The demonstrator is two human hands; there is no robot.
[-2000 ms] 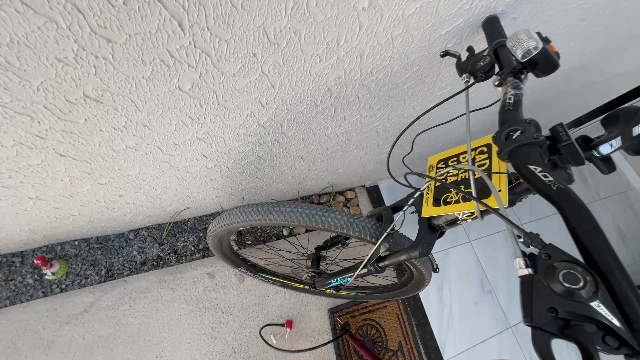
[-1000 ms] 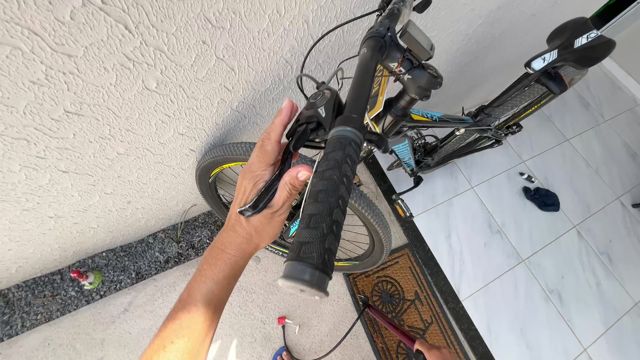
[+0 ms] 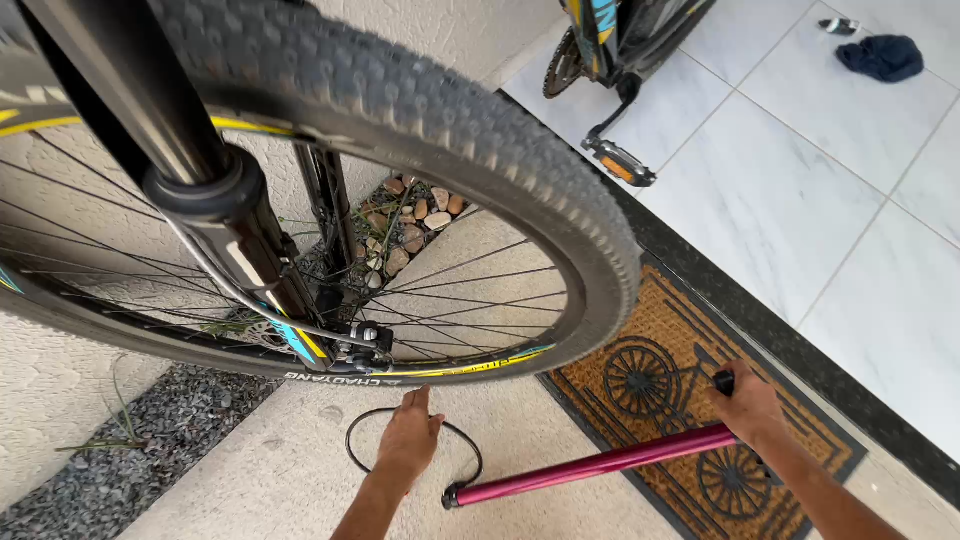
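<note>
The front wheel's tyre (image 3: pixel 480 142) of a mountain bicycle fills the upper left of the view, beside the suspension fork (image 3: pixel 262 247) and the disc brake caliper (image 3: pixel 367 345). My left hand (image 3: pixel 410 435) is just below the tyre's lower edge, fingers pointing up toward it; whether it touches the tyre or holds the hose end cannot be told. A thin black hose (image 3: pixel 352 435) loops behind that hand to the foot of a pink bicycle floor pump (image 3: pixel 592 465). At the pump's upper end, my right hand (image 3: pixel 742 401) is closed around its black handle.
Under the pump lies a brown doormat (image 3: pixel 675 322) with a bicycle pattern. A dark stone sill (image 3: pixel 712 277) borders the white floor tiles (image 3: pixel 810 187), where a dark cloth (image 3: pixel 881 58) lies. The bicycle's pedal (image 3: pixel 622 165) juts out. Gravel (image 3: pixel 150 427) runs along the textured wall.
The view has moved down close to the front wheel. My left hand has left the handlebar grip and is now low by the tyre. The pump now shows much more fully.
</note>
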